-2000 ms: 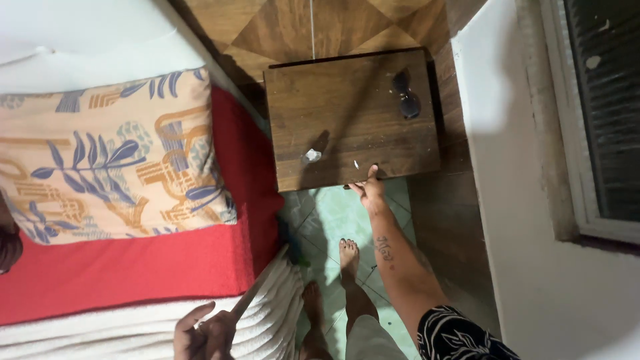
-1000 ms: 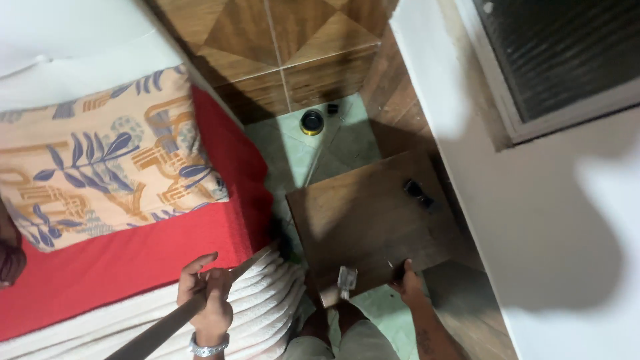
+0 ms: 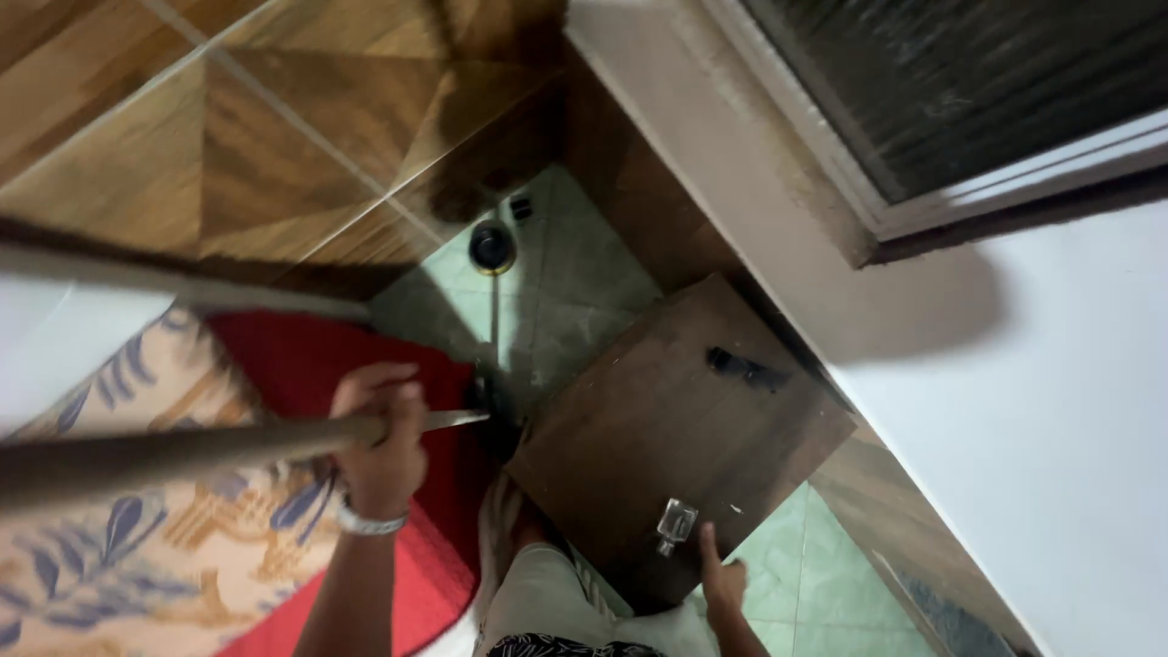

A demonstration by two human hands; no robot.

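My left hand (image 3: 381, 443), with a light bracelet at the wrist, is closed around a long pole (image 3: 192, 449) that runs from the left edge toward the floor by the bed. My right hand (image 3: 723, 577) is at the near edge of a dark wooden tabletop (image 3: 666, 420), its thumb over the top and the other fingers partly hidden. Close to that thumb lies a clear glass bottle (image 3: 677, 520). Dark sunglasses (image 3: 744, 367) rest toward the far right side of the top, and a small white piece (image 3: 735, 508) lies near the right edge.
A bed with a red sheet (image 3: 438, 557) and a patterned pillow (image 3: 100, 547) is at the left. On the green tiled floor (image 3: 584, 319) stand a round black container (image 3: 492, 246) and a small black object (image 3: 521, 207). A white wall (image 3: 1022, 411) with a window (image 3: 985, 91) bounds the right.
The table has moved away from the tiled wall and turned, showing floor and the black container behind it. My right hand has stayed at its edge. The view has turned.
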